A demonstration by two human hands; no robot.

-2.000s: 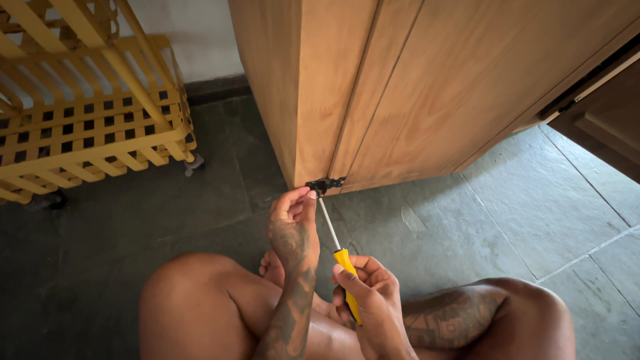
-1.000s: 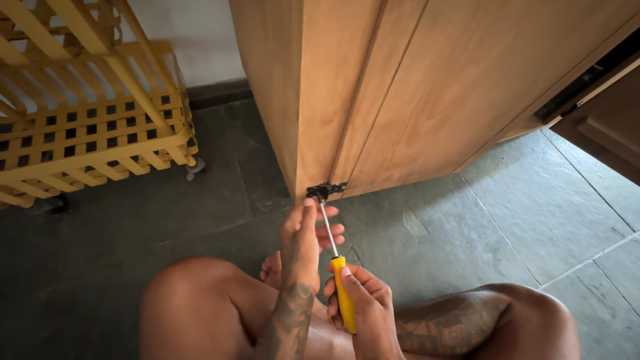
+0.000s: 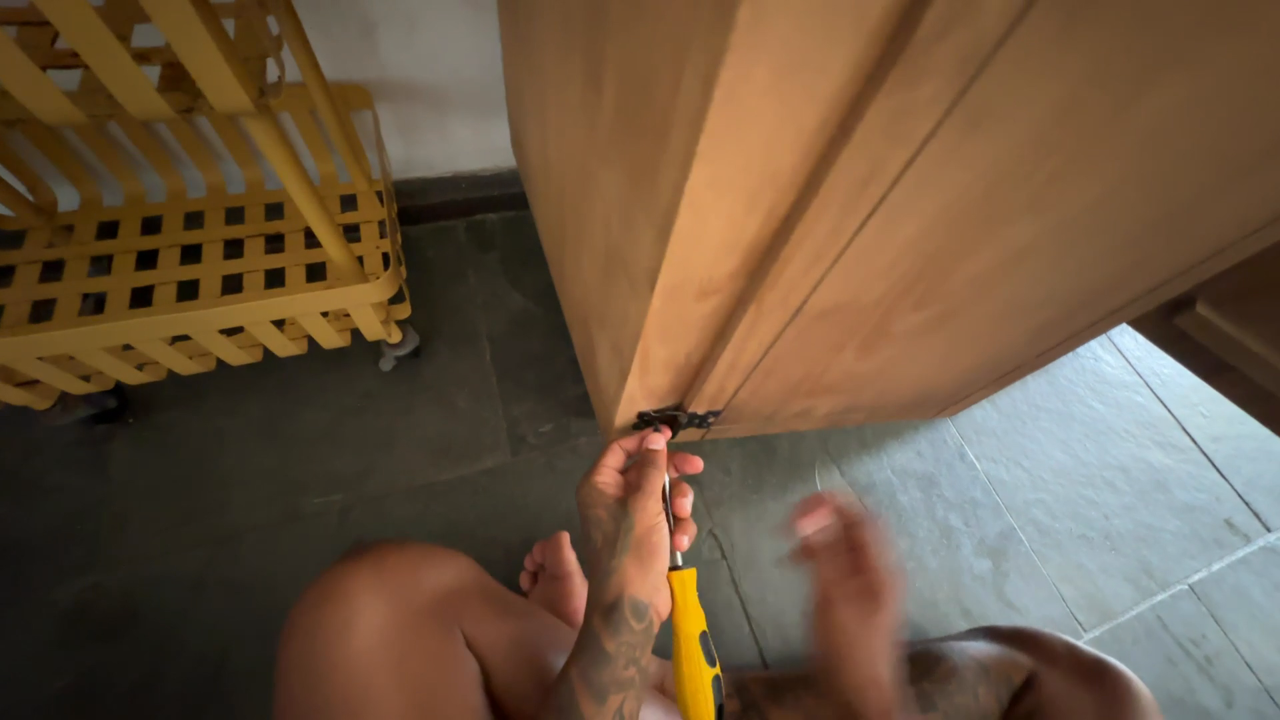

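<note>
My left hand [image 3: 640, 490] holds the metal shaft of a screwdriver with a yellow and black handle [image 3: 694, 640], which hangs down toward my lap. Its thumb and forefinger are raised to a black metal hinge or latch [image 3: 678, 420] at the bottom edge of a wooden cabinet [image 3: 780, 330]; a small dark piece, perhaps a screw, shows at the fingertips. Off to the right of the screwdriver, my right hand [image 3: 850, 590] is blurred and away from the handle, with nothing visible in it.
A yellow slatted metal cart [image 3: 200, 320] on casters stands at the left by the white wall [image 3: 440, 90]. Grey stone tiles [image 3: 1080, 480] cover the floor. My crossed legs are below, and another dark wooden piece [image 3: 1230, 320] juts in at the right.
My right hand has let go of the screwdriver handle and moved right. The screwdriver's shaft now rests in my left hand, its handle lower than before.
</note>
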